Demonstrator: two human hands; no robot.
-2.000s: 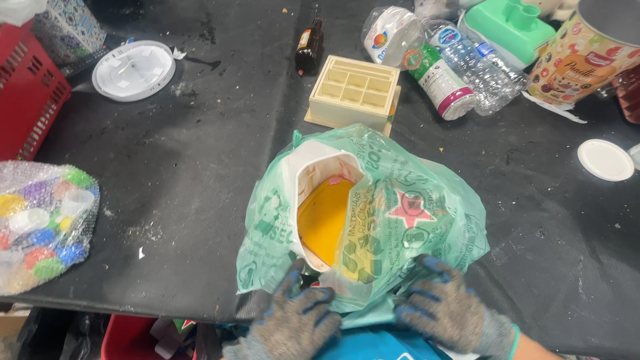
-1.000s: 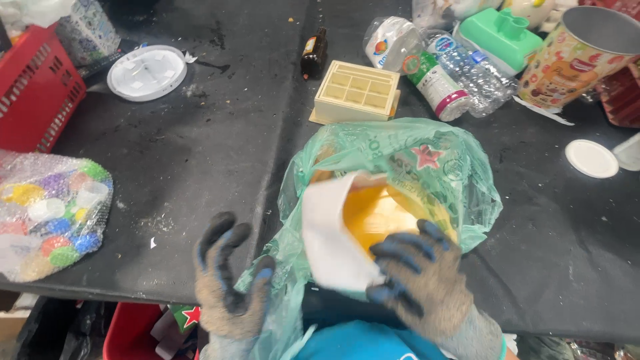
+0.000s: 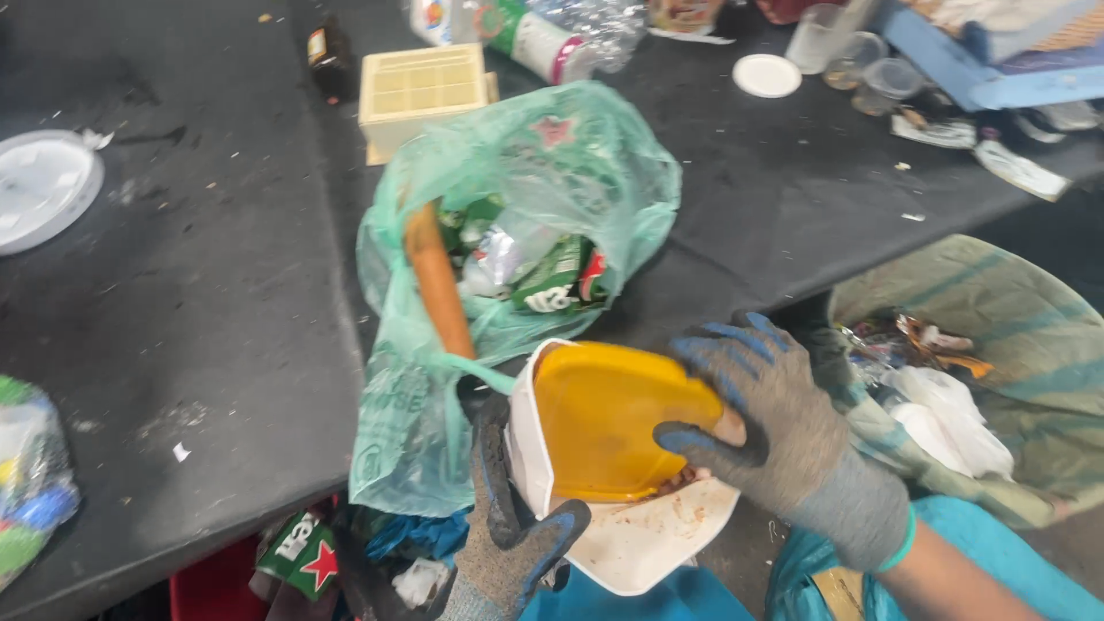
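Observation:
My left hand (image 3: pixel 517 517), in a grey and blue work glove, grips the side of a white plastic container (image 3: pixel 638 543) with food residue inside. My right hand (image 3: pixel 768 431), gloved alike, holds the edge of a yellow plastic piece (image 3: pixel 617 418) that lies within the white container's opening. Both are held at the near table edge. Just beyond them a translucent green plastic bag (image 3: pixel 517 164) lies open on the table, with crushed green cans (image 3: pixel 556 276), clear plastic and a long orange-brown object (image 3: pixel 438 280) in it.
A cream plastic box (image 3: pixel 423 86), a brown bottle (image 3: pixel 329 56) and plastic bottles (image 3: pixel 552 43) stand or lie behind the bag. At right, a large sack (image 3: pixel 1026 345) holds waste below the table edge. A clear round lid (image 3: pixel 43 190) lies at left; a blue crate (image 3: pixel 975 69) is at upper right.
The white container with the yellow piece has come out of the green bag toward me, and the bag's contents now show. My left hand has closed on the container. The view has shifted right.

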